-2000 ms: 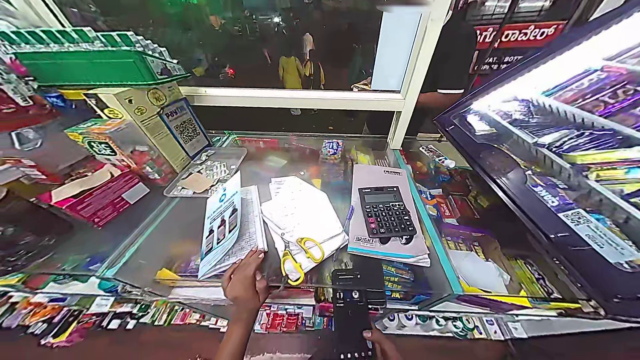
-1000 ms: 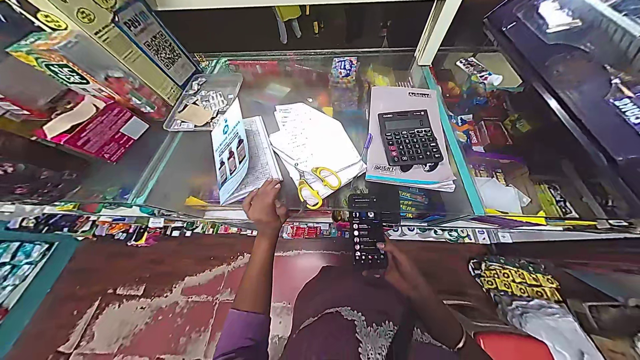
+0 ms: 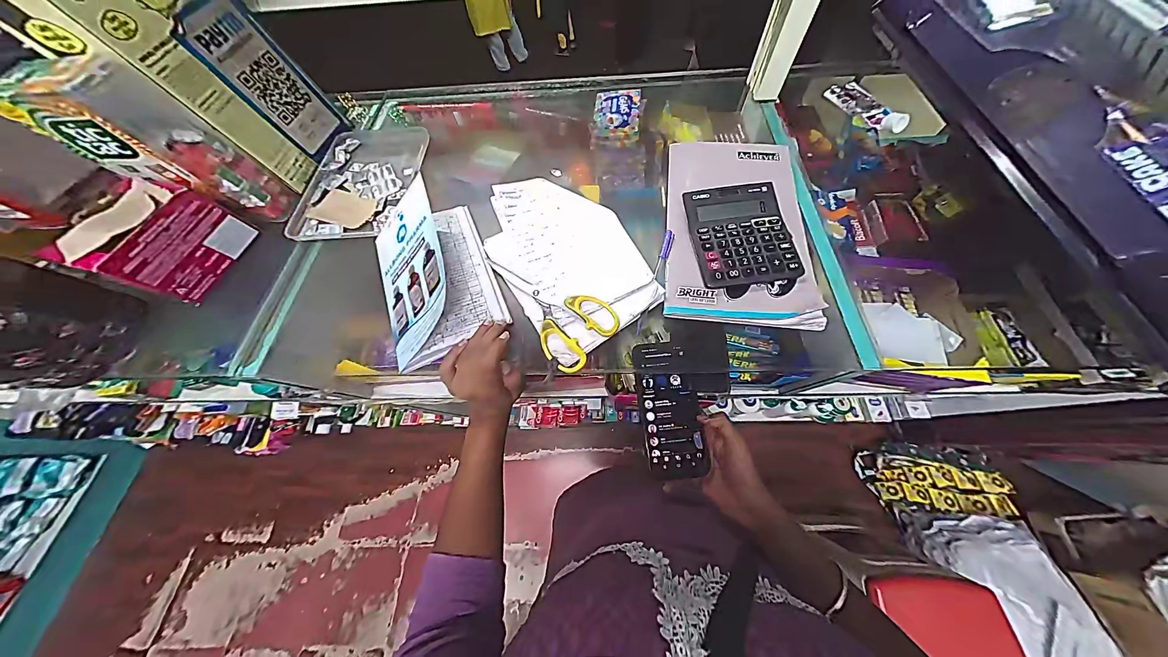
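My left hand (image 3: 482, 368) rests at the lower right corner of an open notebook (image 3: 463, 274) with a raised printed cover, its fingers curled; whether they grip the pages, I cannot tell. In my right hand (image 3: 727, 464) is a smartphone (image 3: 673, 420) with a lit screen, held in front of the glass counter's edge. Yellow-handled scissors (image 3: 577, 330) lie on white papers (image 3: 575, 242) between the notebook and a pen (image 3: 665, 253). Right of these, a black calculator (image 3: 744, 234) sits on a grey-covered book (image 3: 721, 169).
The glass counter (image 3: 319, 342) holds packaged goods beneath it. A plastic tray (image 3: 301, 219) of small packets stands at the left, beside a box with a printed code (image 3: 274, 87) and a magenta box (image 3: 173, 246). A dark display case (image 3: 1031, 119) rises at the right.
The view has tilted down, bringing my lap and the floor into sight. The phone's screen, dark two seconds ago, now shows a lit list. My left hand stays at the notebook.
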